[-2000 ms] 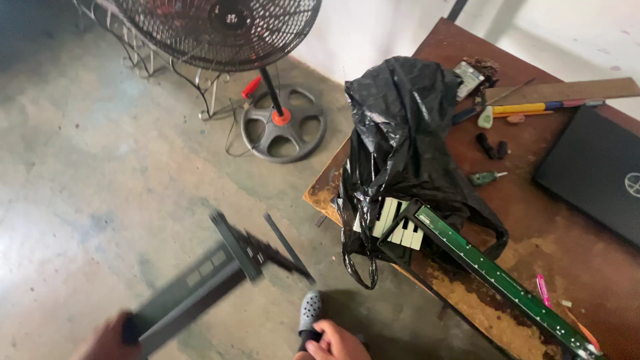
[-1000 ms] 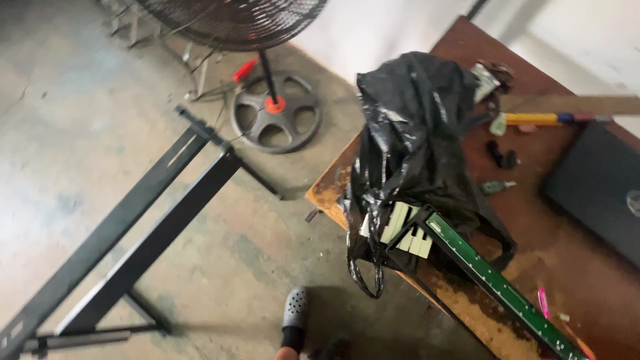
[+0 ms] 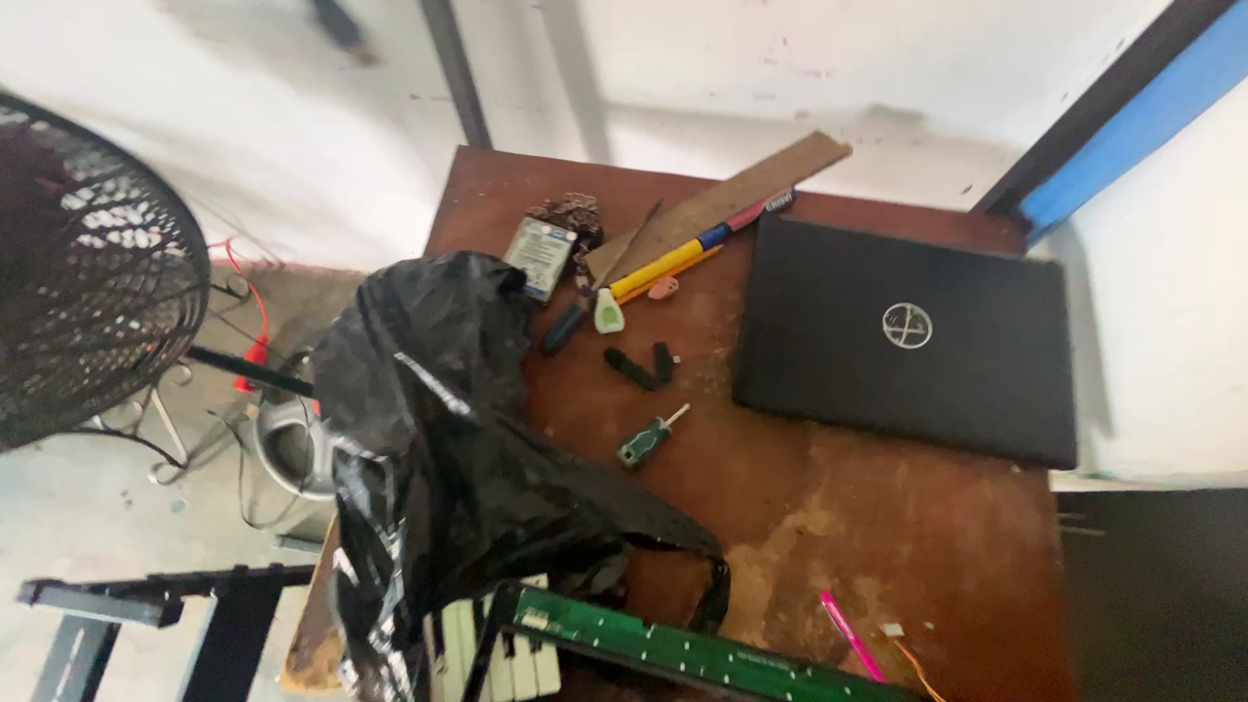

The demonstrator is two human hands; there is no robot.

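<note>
Neither of my hands shows in the head view. A black plastic bag (image 3: 439, 419) lies crumpled over the left part of a worn brown wooden table (image 3: 809, 517). From under its lower edge come piano-style keys (image 3: 522, 668), partly hidden, with a long green circuit board (image 3: 673, 653) across them. A short green-handled screwdriver (image 3: 651, 438) lies right of the bag, below small black pieces (image 3: 632, 369). A pink stick-like object (image 3: 851, 634) rests near the board. The black metal stand (image 3: 229, 624) is at the lower left on the floor.
A closed black laptop (image 3: 907, 341) lies on the right of the table. At the back are a flat wooden strip (image 3: 731, 200), a yellow and blue stick-like tool (image 3: 673, 261), a hard drive (image 3: 540, 255) and a chain (image 3: 570, 213). A fan (image 3: 93, 273) stands at the left.
Two seconds ago one hand held the black stand; one second ago it stood on the floor with no hand on it. The view has swung toward the table's back, and no hand shows.
</note>
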